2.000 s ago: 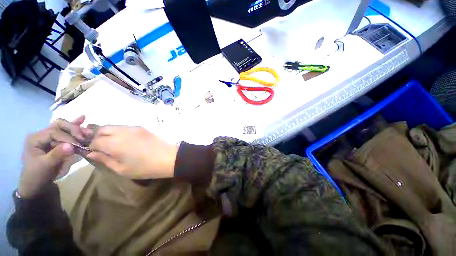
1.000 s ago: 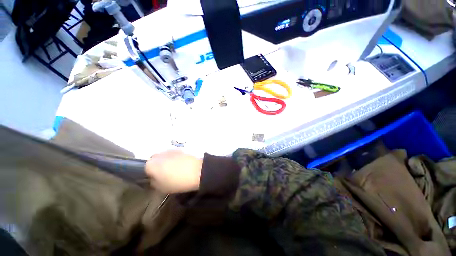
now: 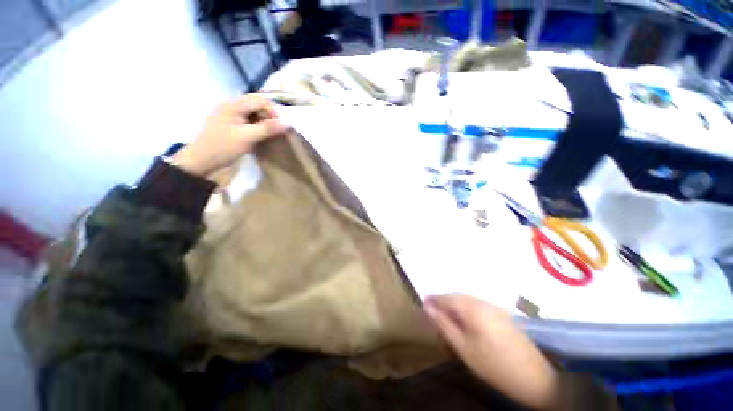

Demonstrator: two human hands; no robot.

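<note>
A khaki garment piece (image 3: pixel 297 273) hangs between my two hands in front of the white machine table, with a darker brown strip along its upper right edge. My left hand (image 3: pixel 233 136) grips its top corner at the upper left. My right hand (image 3: pixel 482 341) grips the same edge near the table's front. The presser foot and needle area (image 3: pixel 460 191) of the sewing machine stands beyond the cloth and is blurred. The cloth is not under it.
Scissors with red and orange loops (image 3: pixel 563 249), green-black snips (image 3: pixel 649 271) and a small brown scrap (image 3: pixel 528 307) lie right of the needle. Pale cloth (image 3: pixel 362 76) lies at the table's back. A dark strap (image 3: pixel 591 120) hangs over the machine. Part of something blue (image 3: pixel 675 385) shows lower right.
The view has swung left and up. My left hand, out of view a second ago, now shows holding the cloth's corner. The cloth edge is stretched between both hands, away from the machine.
</note>
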